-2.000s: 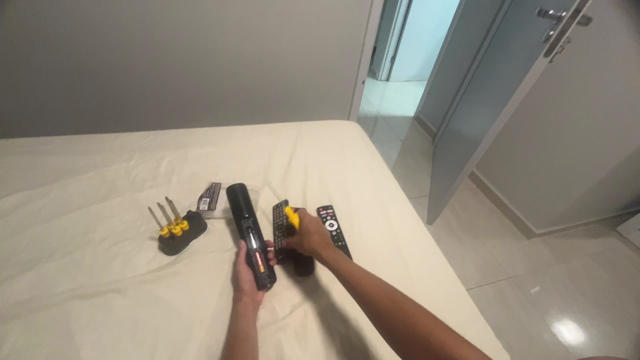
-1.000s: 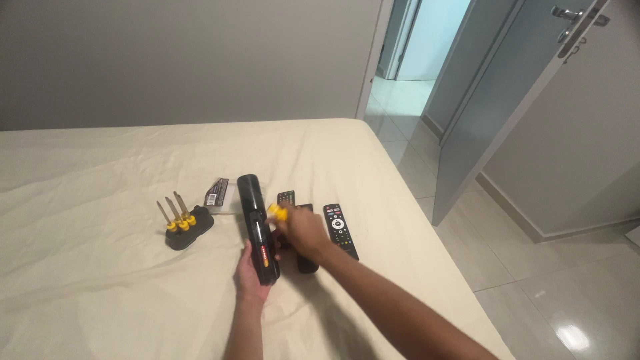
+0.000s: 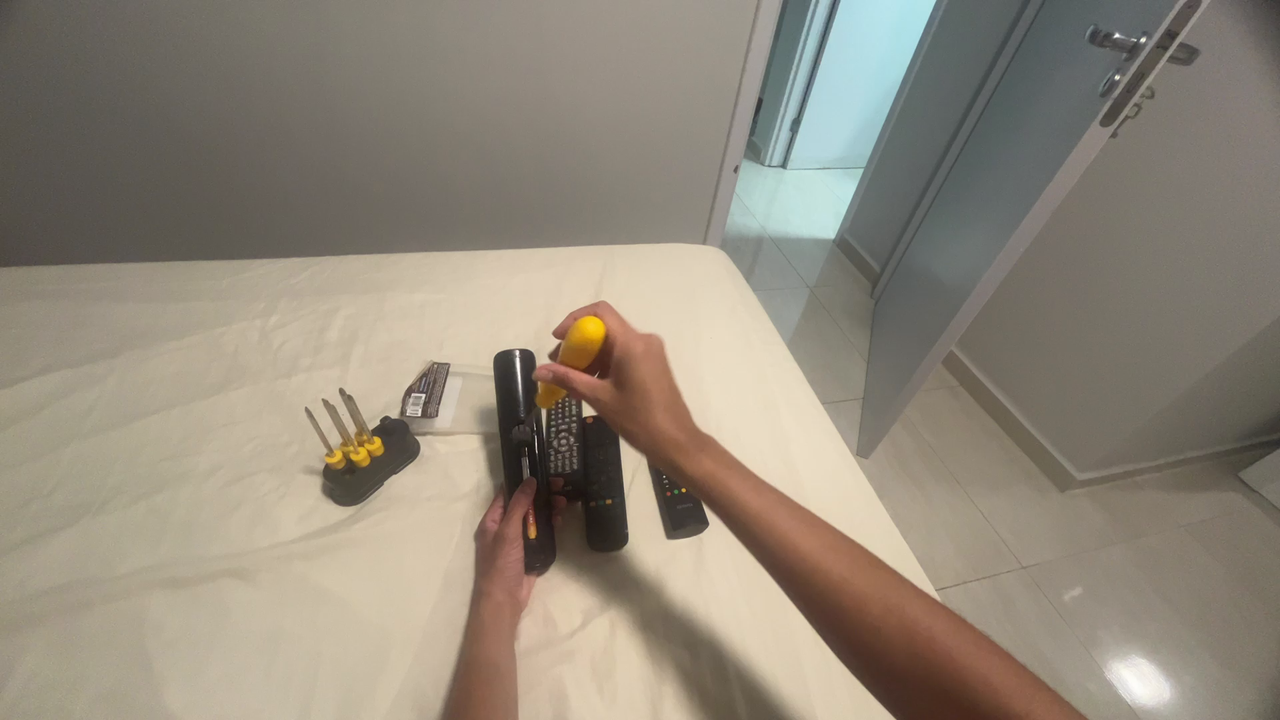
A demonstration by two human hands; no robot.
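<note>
My left hand grips the lower end of a long, black, rounded device, its kind unclear, with a slot-like recess and a red-yellow marking along it. My right hand holds a screwdriver by its yellow handle, tilted, its lower end at the recess in the middle of the black device. Just right of the device lie a remote control with many buttons and a second black remote control. A third remote control lies partly hidden under my right wrist.
On the bed's cream sheet, a black holder carries several upright yellow-based screwdriver bits. Clear plastic packaging with a printed label lies behind the device. A grey wall borders the bed's far side; a door stands ajar at right.
My right hand has risen from low over the remote controls, and the yellow handle now stands more upright above the black device. My left hand keeps its hold on the device.
</note>
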